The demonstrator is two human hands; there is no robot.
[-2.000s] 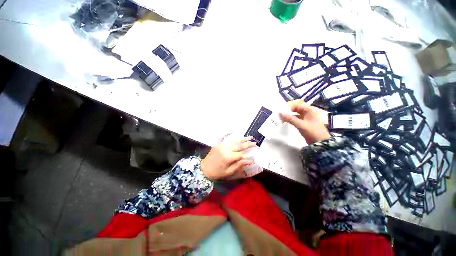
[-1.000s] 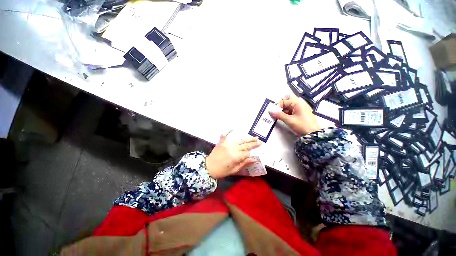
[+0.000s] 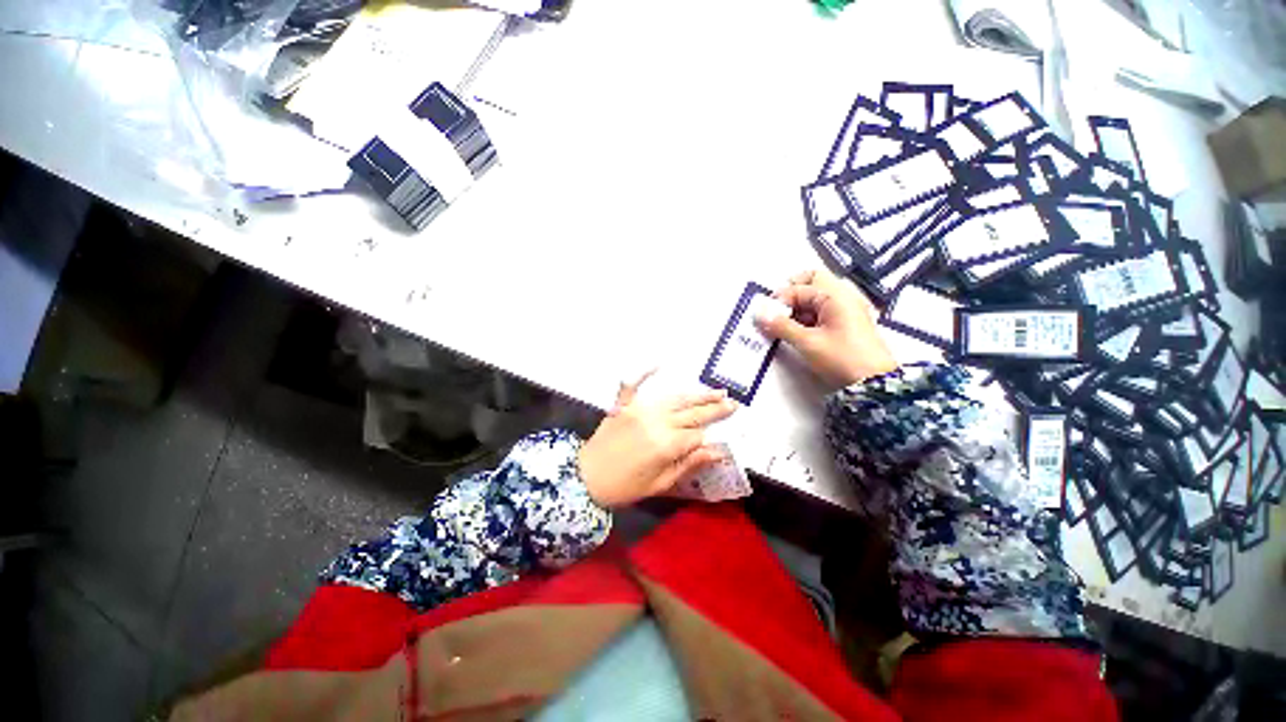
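Note:
A dark-bordered tag lies on the white table in front of me, with a white printed label over its middle. My right hand has its thumb and fingertips on the label at the tag's upper right edge. My left hand is at the tag's lower left, fingertips by its bottom edge. It holds a pale printed sticker strip that sticks out below the fingers. Whether the right fingers still grip the label or only press on it cannot be told.
A large loose heap of labelled tags lies at the right. A white-banded dark tag bundle is at the upper left, near papers and clear plastic. A cardboard box stands at the right edge.
Two seconds ago the label was off to the side of the dark tag; now it lies over its middle. The view has shifted. Since one second ago the hands have hardly moved.

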